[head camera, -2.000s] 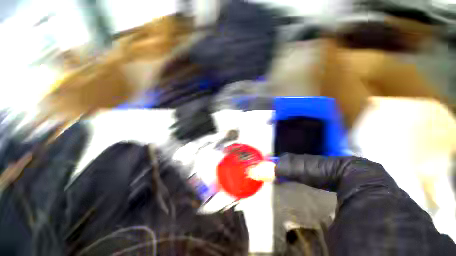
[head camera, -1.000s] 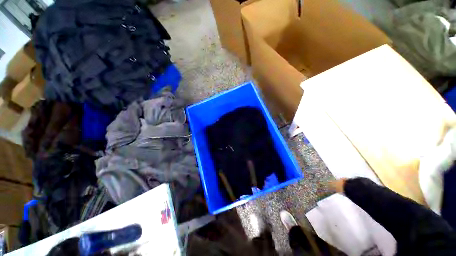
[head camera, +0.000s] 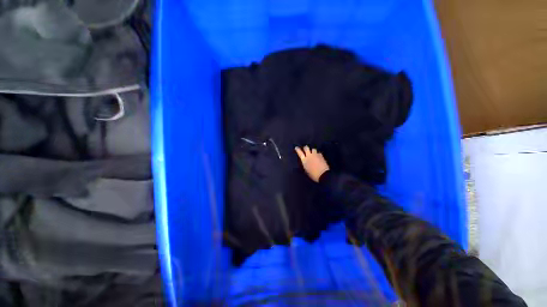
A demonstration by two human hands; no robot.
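A blue plastic crate [head camera: 453,150] fills the middle of the view, seen from above. Folded black garment pieces [head camera: 270,204] lie in a heap on its bottom. Thin pale strings [head camera: 274,147] show on the heap, left of my hand. My right hand [head camera: 312,163] reaches in from the lower right in a black sleeve. It rests on or just above the black cloth, fingers spread a little, and holds nothing that I can see. My left hand is not in view.
Grey garments [head camera: 102,222] with a pale piping edge and loop are heaped against the crate's left side. A brown carton [head camera: 498,66] stands at the upper right. A white sheet or board [head camera: 510,198] lies to the right of the crate.
The view has moved from the table to close over the crate. My right hand has moved from beside the crate to the black cloth inside it.
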